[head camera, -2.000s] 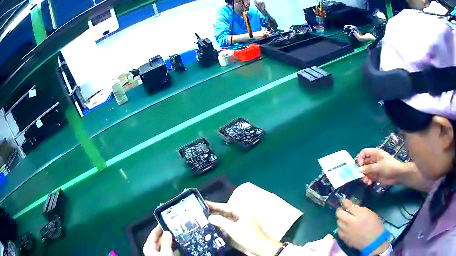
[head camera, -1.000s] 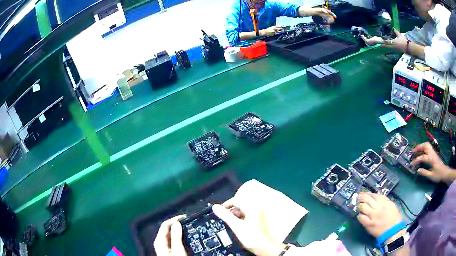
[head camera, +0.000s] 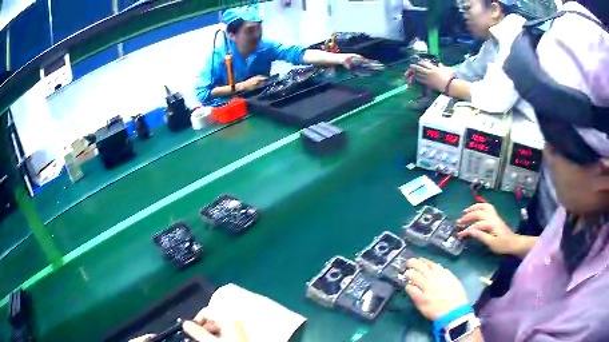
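My right hand (head camera: 207, 328) is at the bottom edge, partly cut off, with its fingers on a dark circuit-board unit (head camera: 175, 334), of which only a dark sliver shows. My left hand (head camera: 143, 338) is almost wholly out of the picture at the bottom edge; only a small part shows beside the unit. A black foam tray (head camera: 157, 308) lies around and behind the hands. A cream paper sheet (head camera: 257, 314) lies to the right, partly under my right hand. Two open case halves with boards (head camera: 177, 243) (head camera: 230, 213) lie beyond the tray.
A neighbouring person's hands (head camera: 437, 287) touch several open camera units (head camera: 350, 287) at right. Behind are power supplies (head camera: 437, 143) with red digits and a card (head camera: 420, 190). A black ribbed block (head camera: 323, 137), large tray (head camera: 314, 105) and orange-red bin (head camera: 229, 110) stand farther off. Two people work beyond.
The view has swung right, so my hands and the unit sit lower and mostly out of picture. Earlier, the neighbour put down the card and now touches the units. The far person's arm reaches out right.
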